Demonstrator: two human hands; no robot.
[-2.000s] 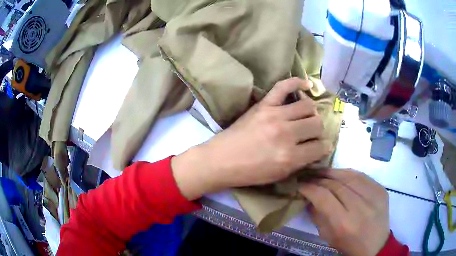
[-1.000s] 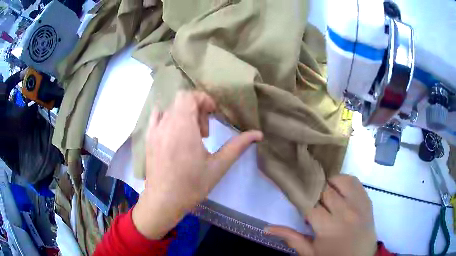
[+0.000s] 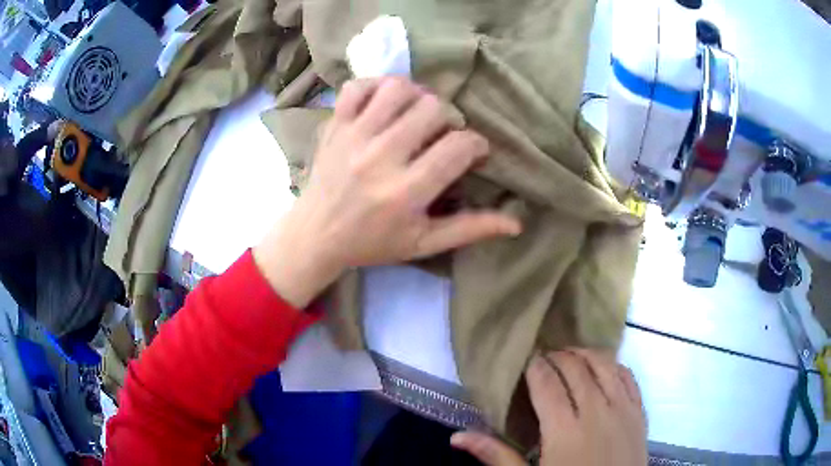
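Observation:
A large khaki cloth (image 3: 528, 309) lies bunched across the sewing table, and its right side reaches the needle area of the white sewing machine (image 3: 651, 100). My left hand (image 3: 392, 173) is on the upper middle of the cloth, fingers curled into it and thumb stretched to the right; its fingertips are hidden. A crumpled white piece (image 3: 380, 47) shows just beyond its knuckles. My right hand (image 3: 588, 410) holds the cloth's near edge at the table front, partly cut off by the lower picture edge. The needle and presser foot are mostly hidden; a yellow part (image 3: 635, 207) shows there.
Scissors (image 3: 798, 400) with a green handle loop and a dark bunch (image 3: 779, 259) lie at the right. More khaki cloth (image 3: 164, 182) hangs over the left table edge. A grey vented box (image 3: 100, 77) and an orange-black device (image 3: 80, 162) stand far left. A ruler tape (image 3: 428, 396) follows the front edge.
My left hand has moved from near the needle down left, then up onto the cloth, its fingers now curled. The near cloth is spread further forward, and the white piece has come into view.

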